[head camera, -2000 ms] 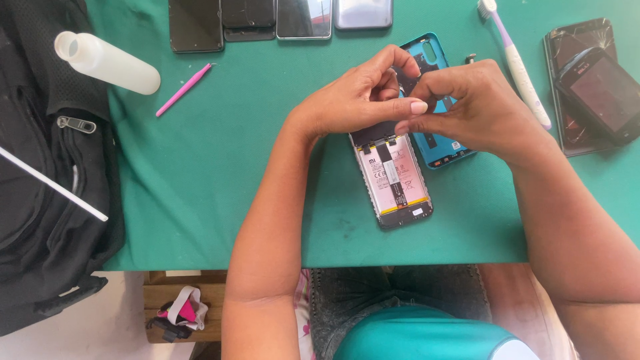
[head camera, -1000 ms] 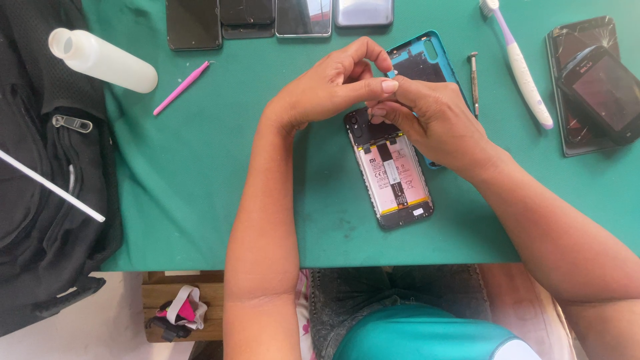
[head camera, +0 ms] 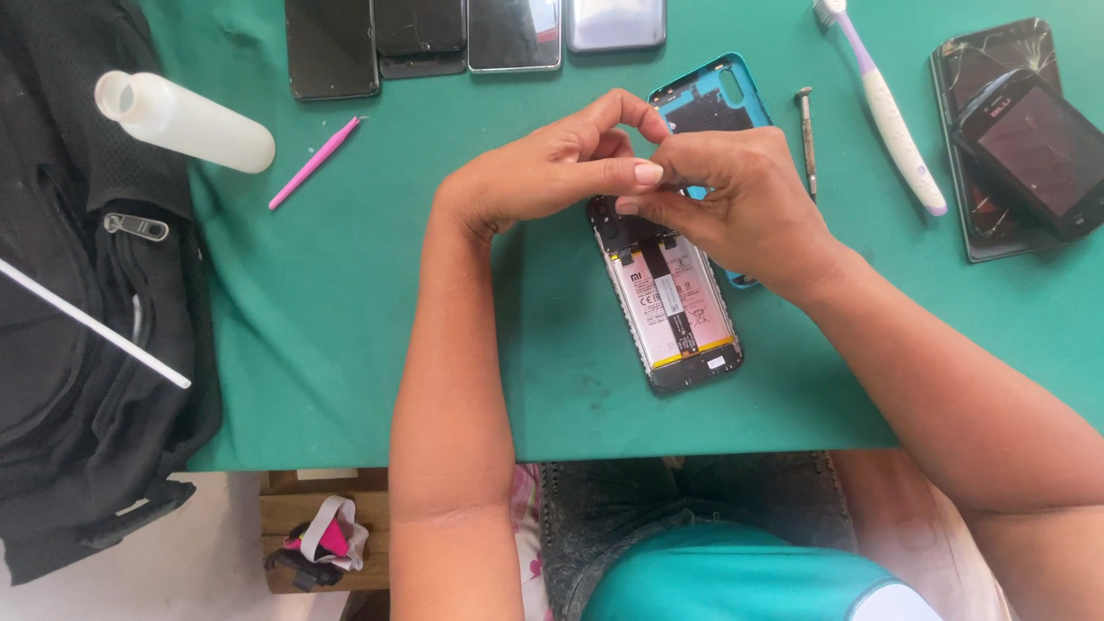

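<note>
An opened smartphone (head camera: 677, 302) lies on the green cloth, its pink-white battery and black flex cable facing up. Behind it, a teal phone back cover (head camera: 733, 95) lies partly under my right hand. My left hand (head camera: 573, 159) and my right hand (head camera: 733, 194) meet above the phone's camera end, thumbs and fingertips pinched close together. Whether something small is between the fingertips cannot be made out. A small screwdriver (head camera: 806, 142) lies right of the cover.
Several phones (head camera: 332, 47) line the far edge. A white bottle (head camera: 203, 125) and pink pointed tool (head camera: 315, 164) lie left, near a black backpack (head camera: 112, 345). Right are a toothbrush (head camera: 893, 112) and a small phone (head camera: 1031, 151) on a cracked phone (head camera: 983, 207).
Both hands have shifted a little left and away from the right side, and the screwdriver, mostly hidden two seconds ago, now shows. The fingertips remain together above the phone.
</note>
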